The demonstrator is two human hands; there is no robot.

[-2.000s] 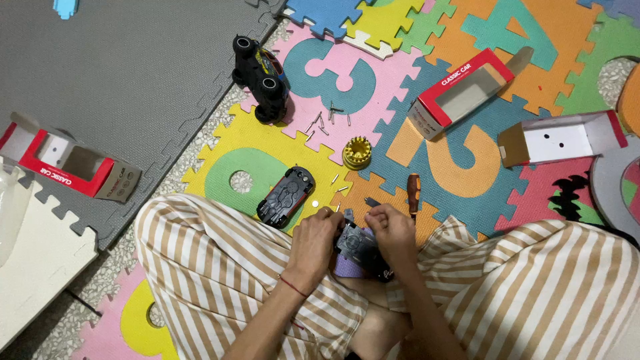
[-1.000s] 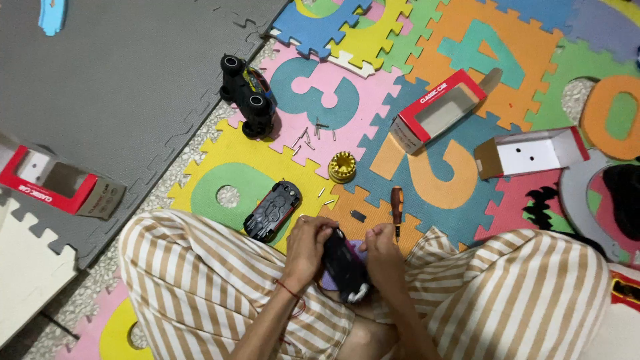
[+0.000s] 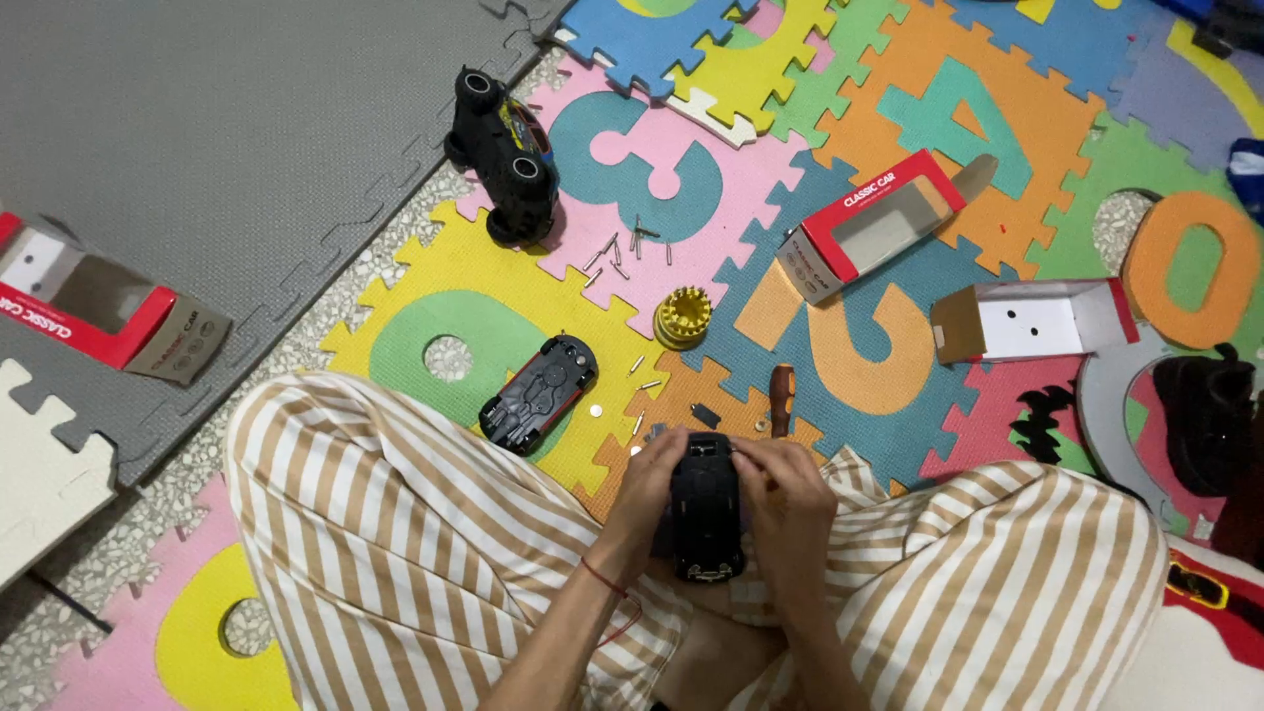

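Observation:
Between my hands is a black toy car (image 3: 706,509), held over my lap. My left hand (image 3: 647,489) grips its left side near the upper end. At the upper right corner my right hand (image 3: 790,494) has its fingertips against the car; whether they pinch a small part is hidden. Just beyond lie a small dark rectangular piece (image 3: 705,415) and a screwdriver (image 3: 782,400) with a brown and black handle. Another toy car (image 3: 539,393) rests upside down to the left. A yellow round holder (image 3: 682,317) stands near scattered screwdriver bits (image 3: 639,240).
A black big-wheeled toy vehicle (image 3: 506,158) lies on its side on foam number mats. Red and white car boxes (image 3: 874,222) (image 3: 1047,321) are at the right, and another box (image 3: 89,301) is at the left. A black bat shape (image 3: 1041,425) lies farther right.
The car between my hands has turned from its grey, mechanical-looking side to its black side, and now points nearly straight toward me. The small dark piece, near my right fingers at first, lies on the mat.

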